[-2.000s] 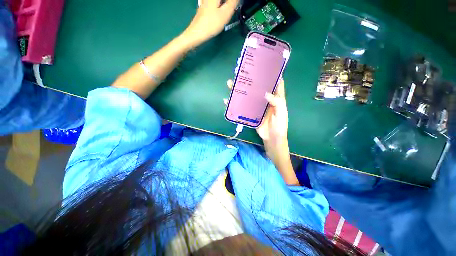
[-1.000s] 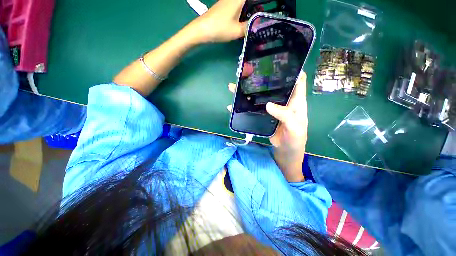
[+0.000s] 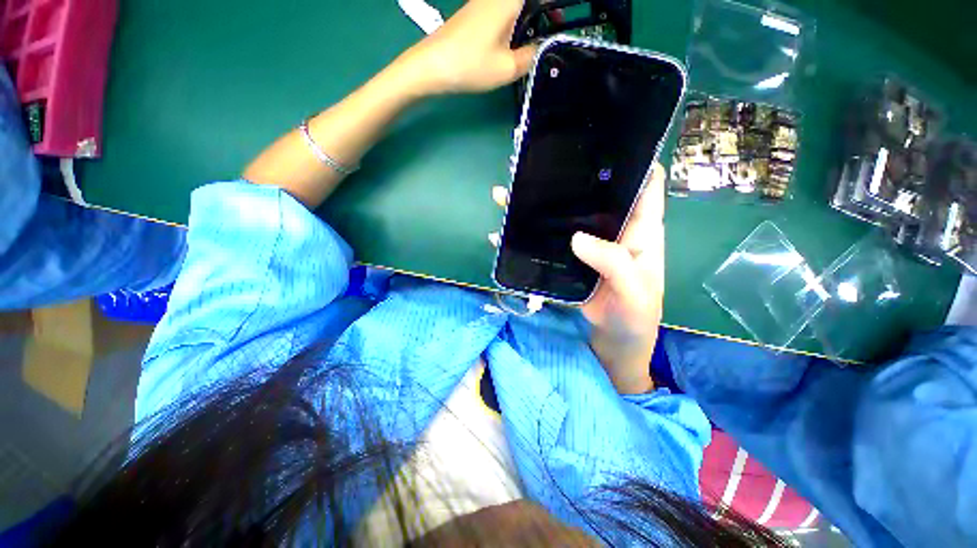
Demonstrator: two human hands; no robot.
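A smartphone with a nearly black screen is held upright over the bench edge. My right hand grips it, with the thumb over the lower screen and fingertips at its left edge. A white charging cable runs from its bottom. My left hand is at the left side of a black board fixture at the top edge of view. Its fingertips are partly hidden behind the fixture and phone, so its grip is unclear. The phone covers the fixture's lower part; no green board shows there.
A white tag or tool lies left of my left hand. A pink board tray stands at far left. Metal parts in clear plastic lie right of the phone, with clear blister trays nearer the edge and darker parts packs at far right.
The phone has come up and right over the fixture; its screen went from a pink text page to a camera view, then black. My left hand has moved slightly right, against the fixture.
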